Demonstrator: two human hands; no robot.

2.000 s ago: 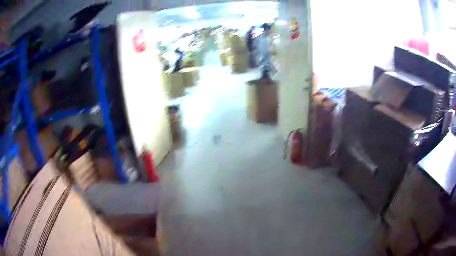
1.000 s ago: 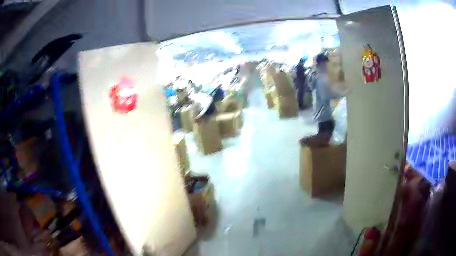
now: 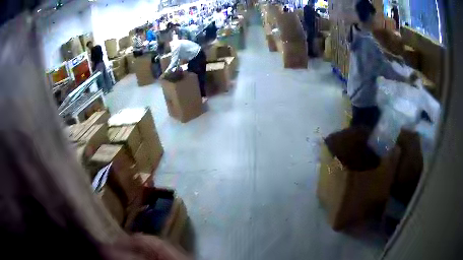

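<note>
A blurred skin-toned shape at the bottom left edge may be part of my left hand; its fingers cannot be made out. My right hand is out of the picture. Nearest in front, a tall open brown carton (image 3: 350, 195) stands at the right, with dark contents or lining at its mouth. At the lower left, a low open carton (image 3: 176, 223) holds something dark. Closed cartons (image 3: 144, 134) are stacked behind it.
A person (image 3: 363, 76) in a grey top stands at the right, handling a clear or whitish bag (image 3: 401, 104). Another person (image 3: 185, 53) bends over a tall carton (image 3: 184, 99). The pale floor aisle (image 3: 249, 132) runs between cartons. A door edge borders the right.
The view has moved forward into the doorway. The left door's red decoration has left the picture, and the cartons and people look larger. The person at left now bends over a carton.
</note>
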